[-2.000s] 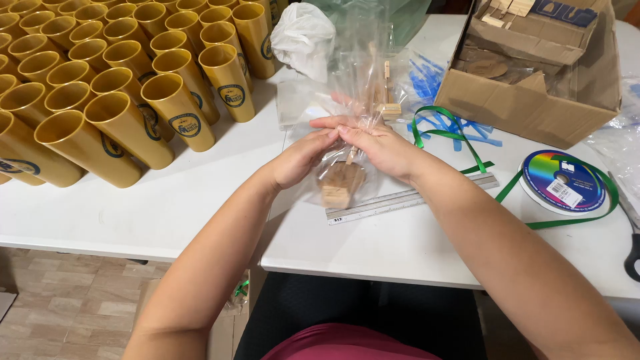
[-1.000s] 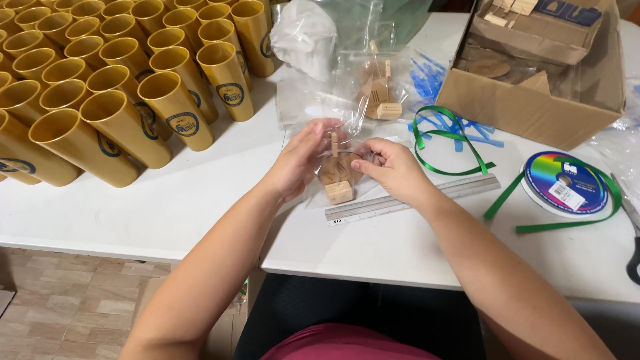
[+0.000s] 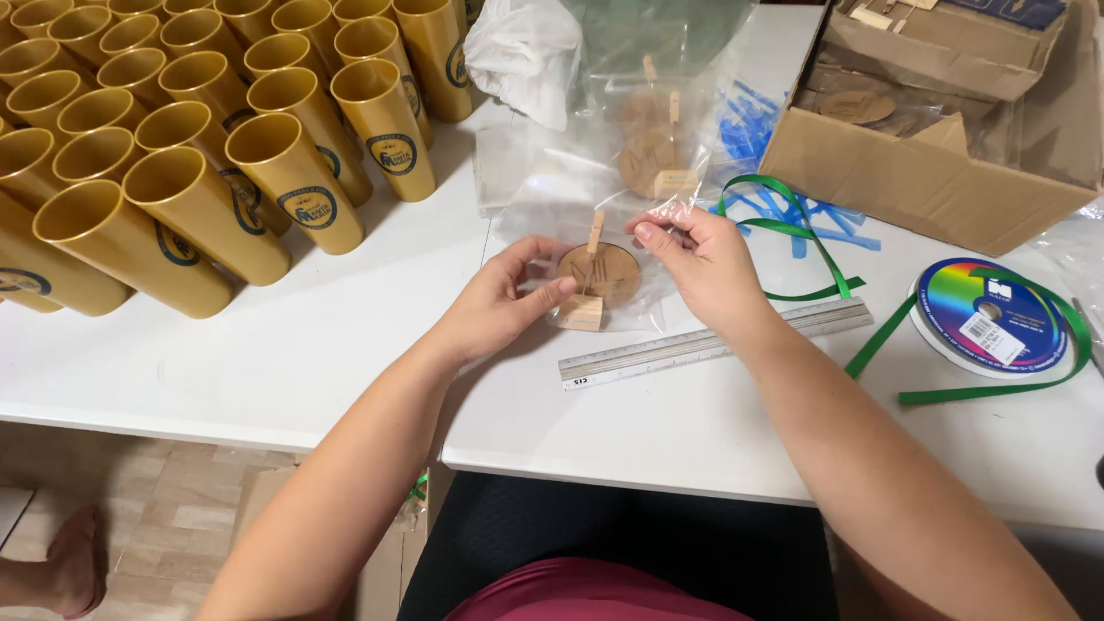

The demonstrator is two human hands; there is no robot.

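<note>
A clear plastic bag (image 3: 552,203) lies on the white table with a round wooden disc (image 3: 614,280), a small clothespin (image 3: 596,231) and a little wooden block (image 3: 580,312) inside. My left hand (image 3: 517,297) holds the bag's left side, thumb over the block and disc. At the bag's right, my right hand (image 3: 694,259) pinches the clear film between thumb and fingers. Just behind, another filled bag shows a wooden disc (image 3: 647,164) and a block (image 3: 675,182). A metal ruler (image 3: 716,345) lies in front of the bag, partly under my right wrist.
Gold cups (image 3: 297,185) crowd the left. A cardboard box (image 3: 927,185) with wooden pieces stands back right, near blue strips (image 3: 837,216). Green ribbon (image 3: 811,228) and a ribbon spool (image 3: 990,315) lie at right. A white plastic bag (image 3: 526,56) sits behind. A person's foot shows at lower left.
My hands were together over the bag two seconds ago and are now apart at its two sides. My right hand has moved from beside the disc to the film at the bag's right.
</note>
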